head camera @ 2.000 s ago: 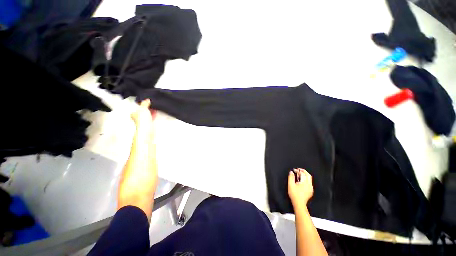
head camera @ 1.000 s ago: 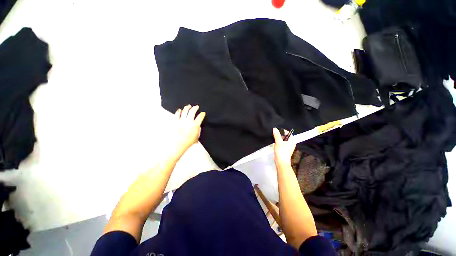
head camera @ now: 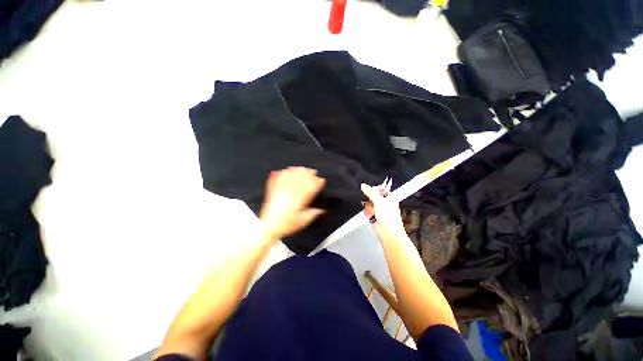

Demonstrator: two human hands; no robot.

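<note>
The black zip-front jacket (head camera: pixel 247 127) lies on the white table in front of me, with a pale zipper line and a small grey-white care label (head camera: pixel 403 144) showing inside. My left hand (head camera: pixel 290 201), blurred, is over the lower part of the jacket with its fingers apart; nothing shows in it. My right hand (head camera: pixel 381 201) is at the table edge by the hem, shut on small silver snips (head camera: pixel 386 185) whose tips point up and away from me.
A red thread cone (head camera: pixel 337 15) stands at the far side. A small black bag (head camera: pixel 502 63) and a large heap of dark garments (head camera: pixel 536 183) are at right. Another dark garment (head camera: pixel 21 204) is at far left. A wooden stool (head camera: pixel 381 290) is below the edge.
The view has turned right since the first frame. The jacket's sleeve no longer stretches out to the left. My left hand has moved further over the jacket, and the snips now show more clearly.
</note>
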